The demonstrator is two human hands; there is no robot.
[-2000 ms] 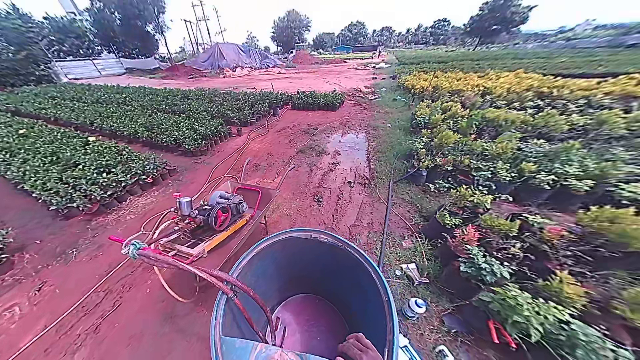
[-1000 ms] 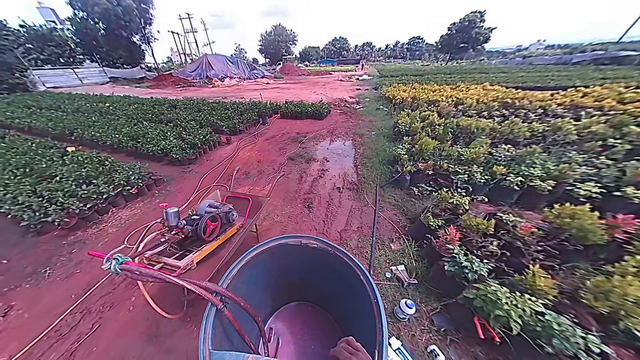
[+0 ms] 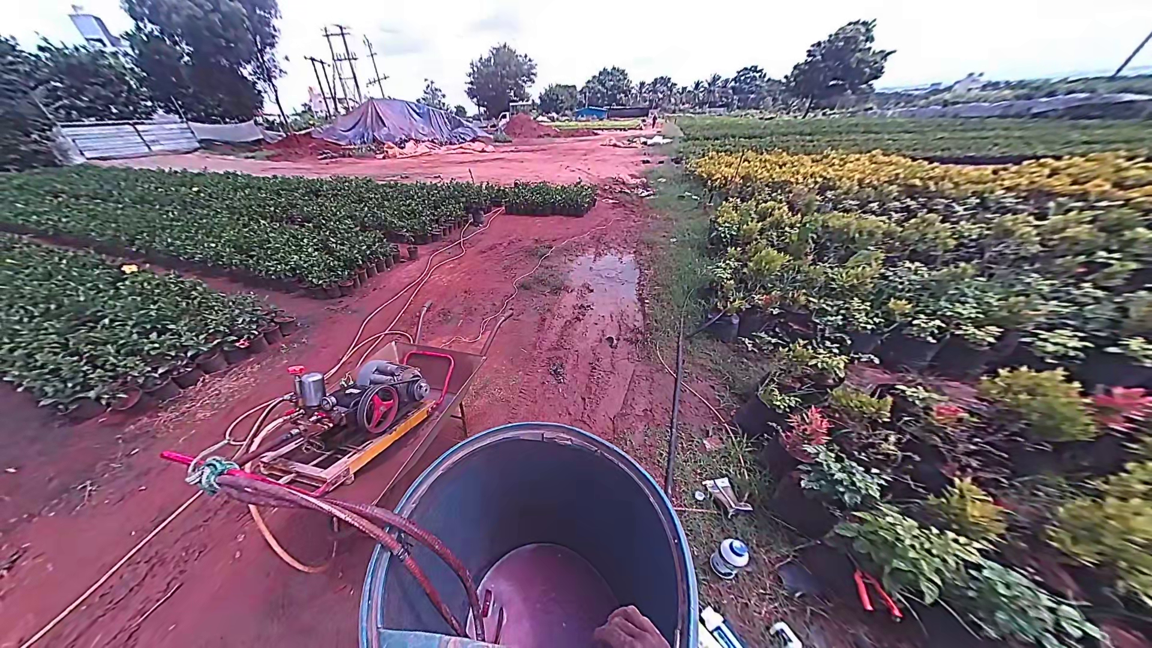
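A large blue drum (image 3: 679, 531) stands open-topped at the bottom centre, with cloudy pinkish liquid (image 3: 549, 589) low inside. One bare hand, seemingly my right hand (image 3: 630, 628), shows at the bottom edge over the drum's inner right side; its fingers are mostly cut off, so its grip is hidden. My left hand is out of view. Two reddish hoses (image 3: 396, 540) run over the left rim into the drum, tied with a green cord (image 3: 211, 474) to a pink bar. Left of the drum, a motor-driven pump (image 3: 382, 396) with a red pulley wheel sits on a metal cart.
Right of the drum lie a white bottle with a blue cap (image 3: 729, 558), a crumpled packet (image 3: 725, 495), red-handled pliers or cutters (image 3: 877, 596) and a black pipe (image 3: 675, 414). Potted plants (image 3: 909, 342) line both sides. A puddle (image 3: 605, 274) and hoses lie on the red mud path.
The view has shifted slightly. The hand remains low at the drum's inner right side, and no other plain change shows.
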